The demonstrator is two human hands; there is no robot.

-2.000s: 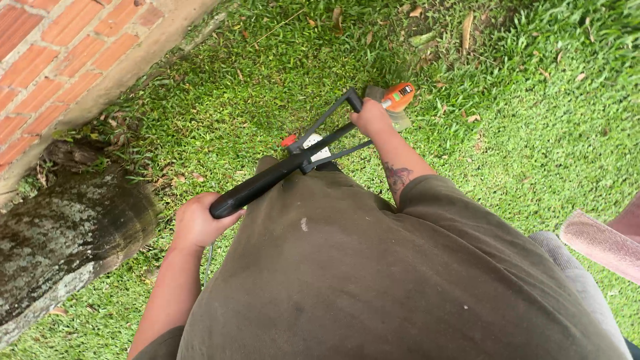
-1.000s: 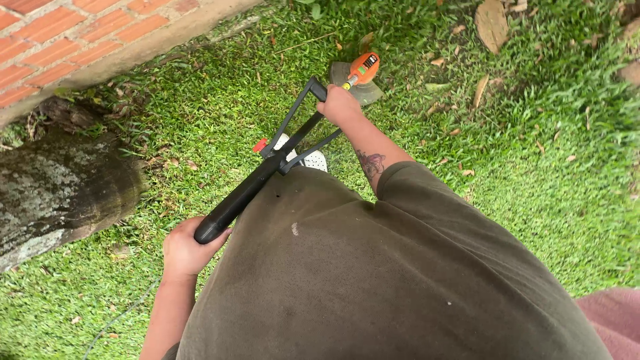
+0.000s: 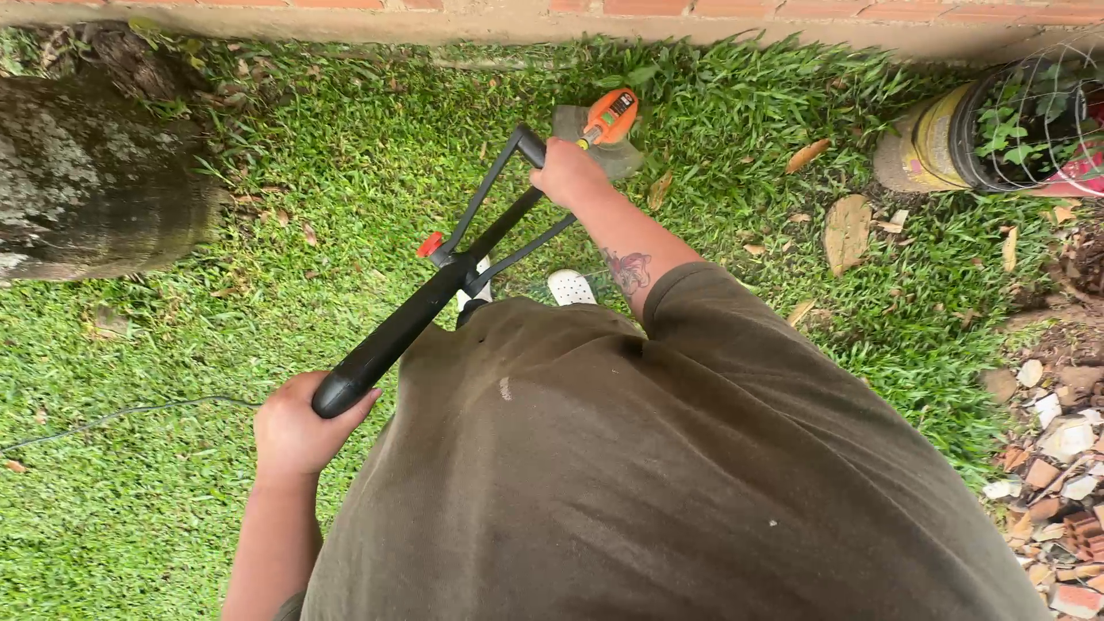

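A corded string trimmer (image 3: 392,332) with a black body slants across my front. My left hand (image 3: 293,423) is closed around the side of its thick rear end, where the grip is partly hidden. My right hand (image 3: 569,175) grips the crossbar of the black front loop handle (image 3: 487,194). A red knob (image 3: 429,244) sits at the base of that loop. Beyond my right hand, the orange trimmer head (image 3: 611,116) and its grey guard (image 3: 617,161) are low over the grass. A thin dark cord (image 3: 129,414) runs left from near my left hand.
A brick wall (image 3: 742,10) with a plaster base borders the grass. A thick log (image 3: 95,177) lies at left. A yellow-and-black bucket (image 3: 936,138) with plants and wire mesh lies at upper right, and rubble (image 3: 1065,440) at lower right. White perforated shoes (image 3: 570,288) show below me.
The view has turned and shifted right, bringing in the bucket and rubble. Both hands keep their hold on the trimmer. A second white shoe now shows.
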